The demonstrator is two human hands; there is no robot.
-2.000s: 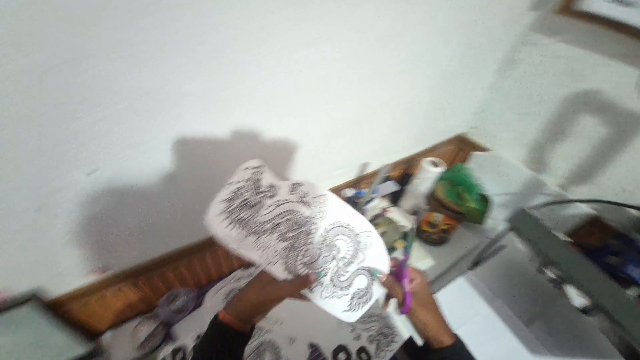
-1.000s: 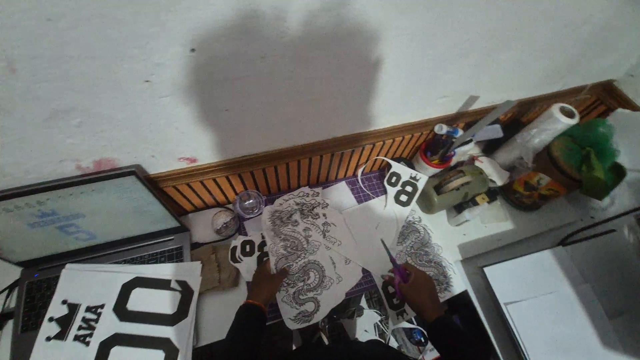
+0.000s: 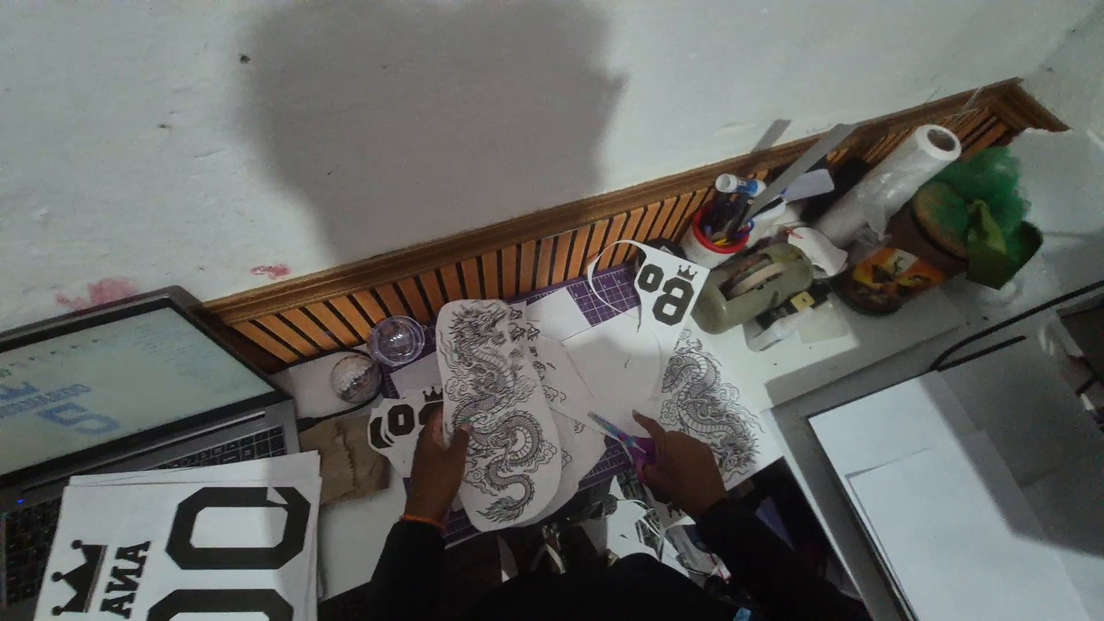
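My left hand grips the left edge of a long paper cutout printed with a dragon, its corners rounded. In my right hand are scissors with purple handles, their blades pointing up and left toward the cutout's right side, over white paper. More cut paper lies beneath the cutout. Another dragon print rests just beyond the right hand. A purple cutting mat shows between the sheets. Cut pieces with black numbers lie at the upper right and beside my left hand.
A laptop stands at the left, with printed sheets over its keyboard corner. Along the slatted wall trim are a clear round container, a pen cup, a tape dispenser and a plastic roll. Paper scraps hang near my lap.
The dragon cutout was held up in front of the wall two seconds ago and is now low over the table. The scissors have stayed in my right hand. The view has shifted a lot.
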